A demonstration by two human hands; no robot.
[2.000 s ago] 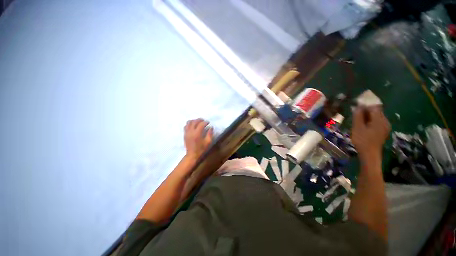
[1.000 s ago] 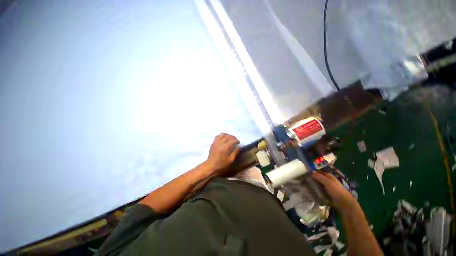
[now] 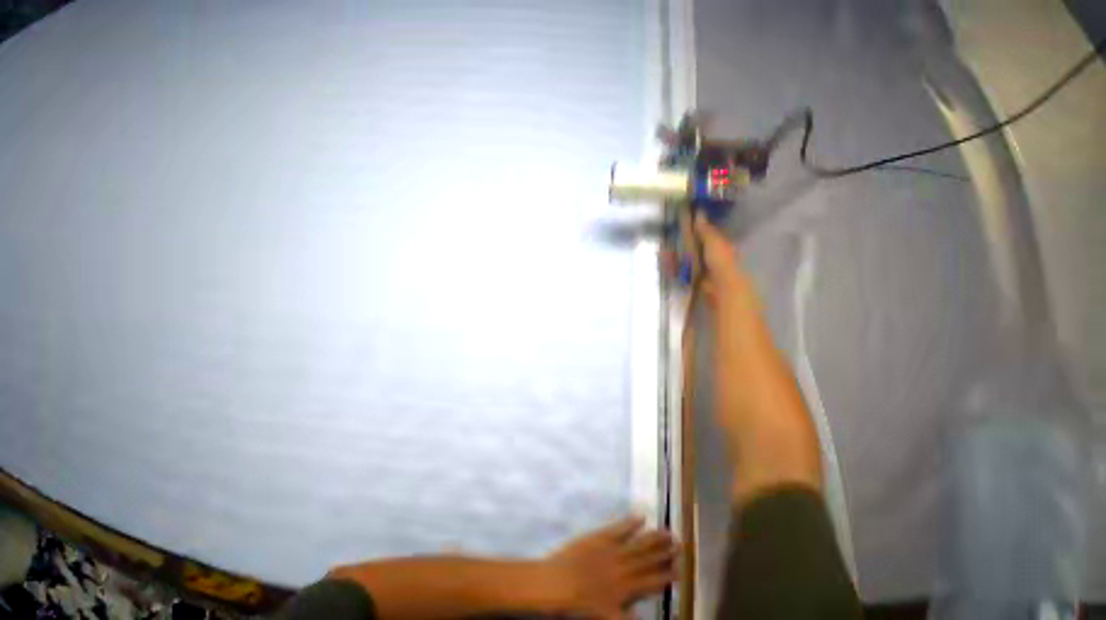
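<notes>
The end cutter (image 3: 703,184), a blue unit with a pale cylinder, sits on its track (image 3: 682,73) well out across the table and is blurred. My right hand (image 3: 713,257) is at the near side of the cutter, closed on it, with the arm stretched out. My left hand (image 3: 619,563) lies flat with fingers spread at the near end of the track, partly over the pale fabric ply (image 3: 303,267). The ply covers the table left of the track and is lit very bright.
Greyish cloth (image 3: 873,279) with folds lies right of the track. A black cable (image 3: 898,155) runs from the cutter to the upper right. The worn table edge (image 3: 194,575) shows at lower left, with scraps (image 3: 73,581) below it.
The cutter has moved from the near table edge far out along the track, with my right hand on it. My left hand has moved from the table edge onto the track's near end. The view has turned.
</notes>
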